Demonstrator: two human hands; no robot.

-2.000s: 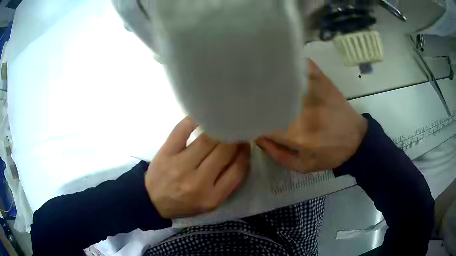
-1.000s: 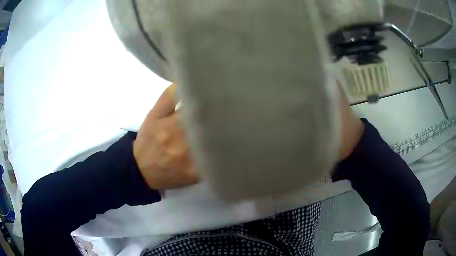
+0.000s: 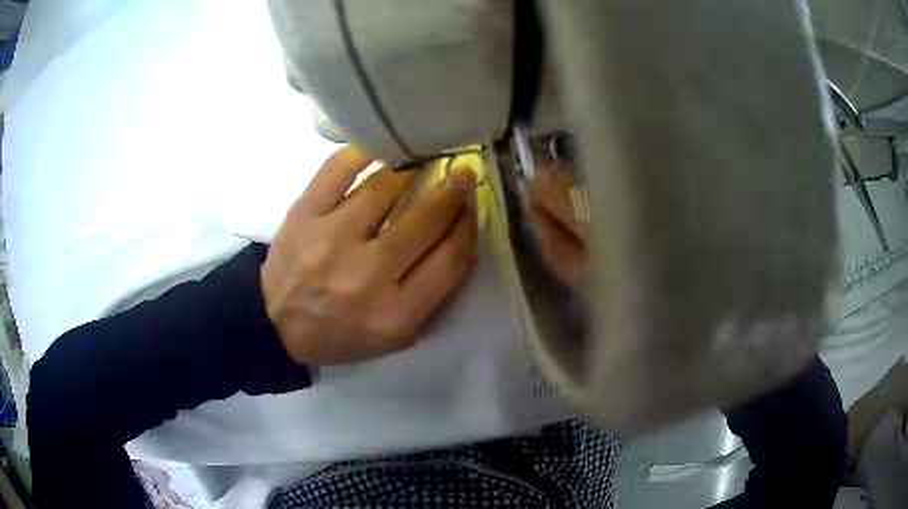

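A large white fabric panel [image 3: 159, 179] covers the left and front of the machine table. My left hand [image 3: 373, 263] lies flat on it, fingers spread, fingertips beside the yellow-lit needle area [image 3: 478, 174]. A narrow yellowish folded edge [image 3: 501, 254] runs toward me from there. My right hand [image 3: 560, 224] is mostly hidden behind the big grey sewing machine head [image 3: 697, 229]; only part of its fingers shows beside the needle area, and I cannot tell what it holds.
A thin pointed metal tool [image 3: 862, 194] lies right of the machine. A printed ruler scale [image 3: 876, 266] runs along the right front edge. White cloth [image 3: 866, 343] hangs at the right. A checked garment [image 3: 438, 482] is below the table edge.
The machine head appears farther right and larger, baring the yellow-lit needle area. My left hand's fingers now show beside it. My right hand is more hidden. The fabric lies farther over the front edge.
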